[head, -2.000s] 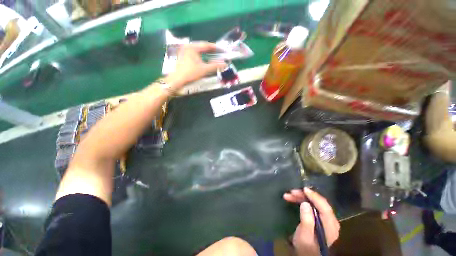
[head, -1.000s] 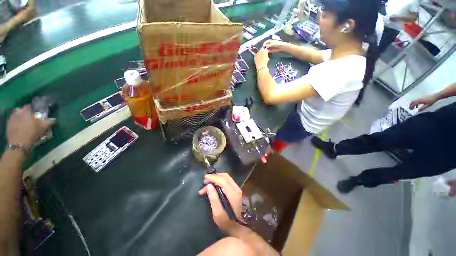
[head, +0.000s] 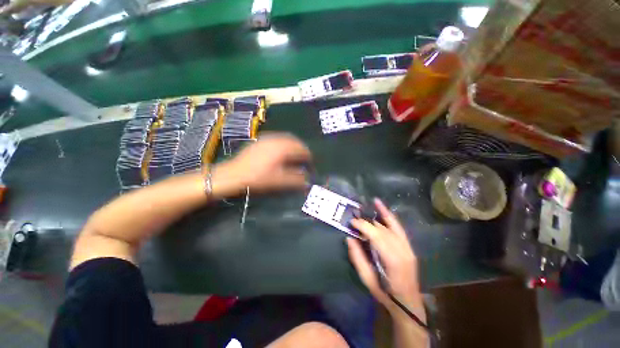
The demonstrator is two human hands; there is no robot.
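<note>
A white phone circuit board (head: 329, 206) lies tilted on the dark green mat in front of me. My right hand (head: 384, 253) holds the black soldering iron (head: 378, 264), and its fingertips reach over the board's right end. The iron's tip is hidden or too blurred to tell. My left hand (head: 282, 162) is blurred, just above and left of the board; whether it holds anything cannot be told. Stacked LCD modules (head: 197, 138) stand in several rows to the left, beyond my left forearm.
Another phone board (head: 350, 117) lies on the mat; more lie at the belt edge (head: 285, 96). A drink bottle (head: 427, 78), carton (head: 544, 75), wire-guarded fan (head: 476, 146), round pot (head: 469, 192) and dark box (head: 527, 234) stand right. A thin pale line (head: 245, 207) lies left.
My view has turned back left. My left hand has come from the belt to the bench centre. My right hand with the iron has left the pot for a board now lying in front of me.
</note>
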